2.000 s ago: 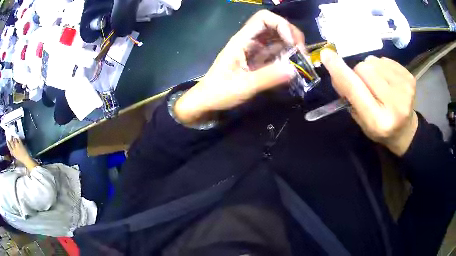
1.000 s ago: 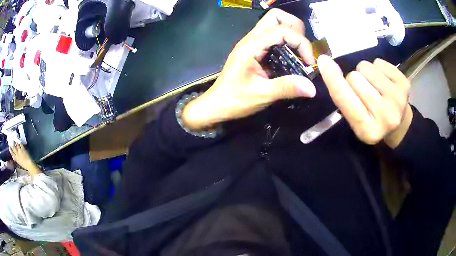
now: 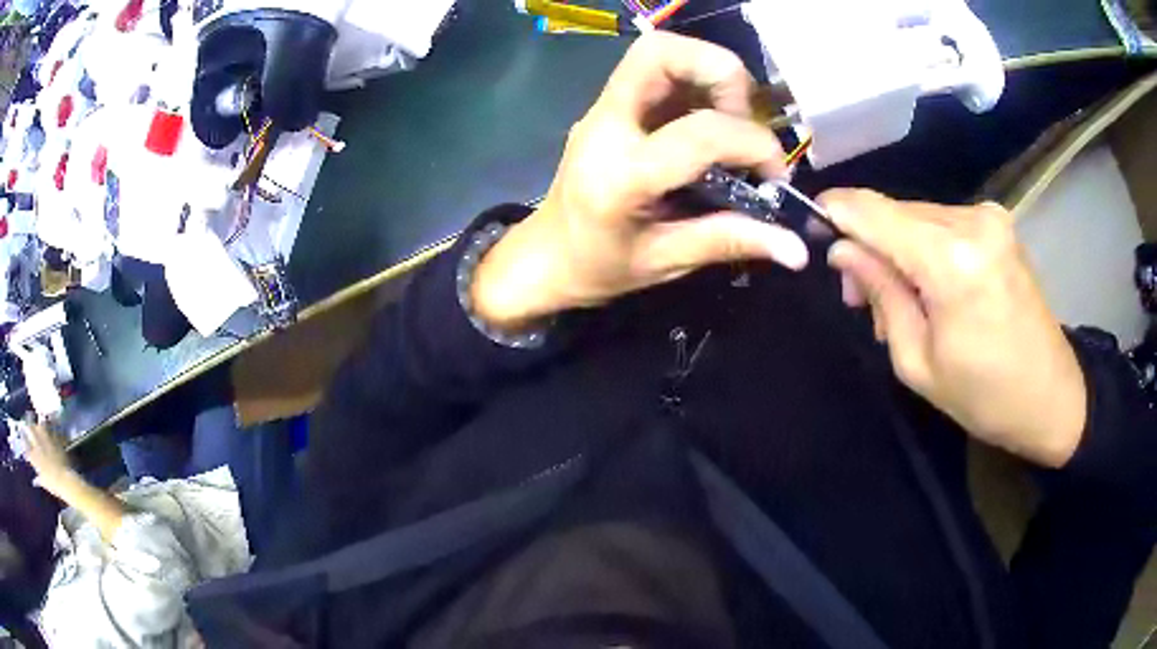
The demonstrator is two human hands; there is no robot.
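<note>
My left hand [image 3: 660, 178] holds a small dark module [image 3: 733, 190] with shiny spots between thumb and fingers. My right hand [image 3: 952, 298] grips slim silvery tweezers [image 3: 802, 199]; their tip touches or is very close to a tiny white part at the module's right end. Short red and yellow wires [image 3: 798, 151] show beside the module, in front of a white housing [image 3: 844, 64] that lies on the bench behind my hands. The fingers hide part of the module.
White camera bodies with red squares [image 3: 164, 132] crowd the bench [image 3: 419, 165] at left. A black ball housing [image 3: 263, 76] with wires lies there. A yellow strip [image 3: 574, 17] lies at the top. Another person's arm [image 3: 89, 501] is at lower left. A carton [image 3: 286, 374] is below the bench edge.
The tweezers have turned from pointing down-left in my right hand to pointing up at the module. The amber strip at my right fingertips no longer shows there. The other person's arm has shifted.
</note>
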